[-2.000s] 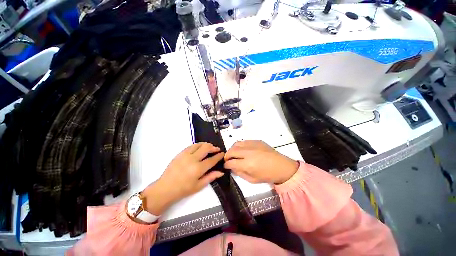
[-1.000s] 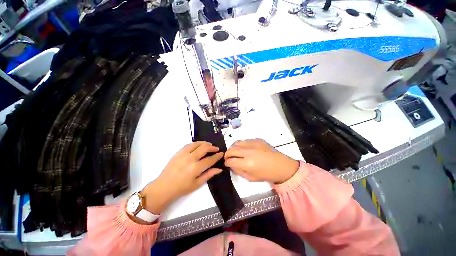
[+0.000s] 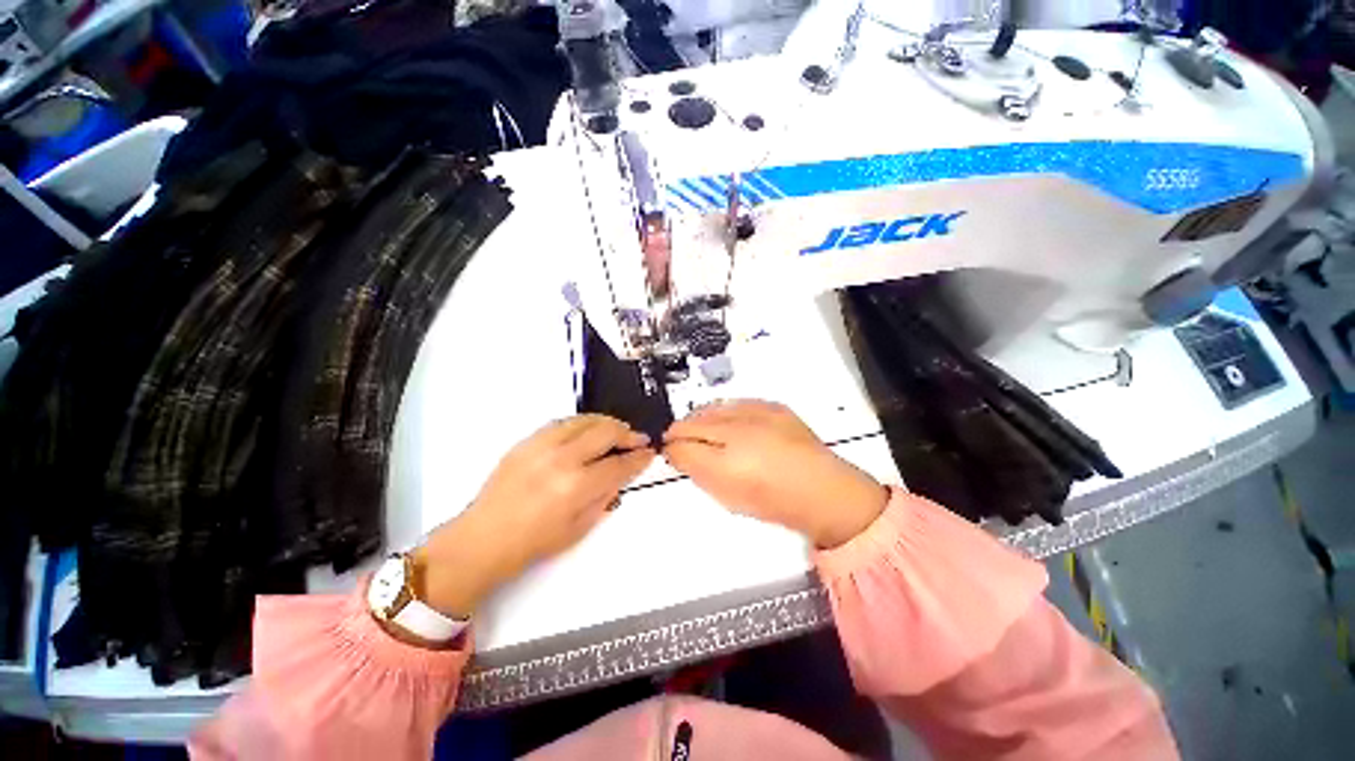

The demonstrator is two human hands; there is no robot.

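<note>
A black strip (image 3: 621, 390) lies on the white table in front of the needle, its far part at the presser foot (image 3: 664, 367). Its near end is between my fingertips. My left hand (image 3: 557, 483) pinches the strip's left side. My right hand (image 3: 758, 464) pinches it on the right, fingertips touching or almost touching the left ones. The fingers hide the strip's near edge. The white sewing machine (image 3: 1011, 208) with JACK lettering stands behind my hands.
A large fanned pile of plaid strips (image 3: 223, 402) lies at the left, with dark cloth (image 3: 357, 92) behind it. A small stack of strips (image 3: 966, 416) lies under the machine arm. A control panel (image 3: 1230, 357) is at the far right. The ruler-marked table edge (image 3: 654, 650) runs in front.
The strip has moved toward the needle; its length that hung toward the table's front edge no longer shows below my hands. The view has shifted slightly.
</note>
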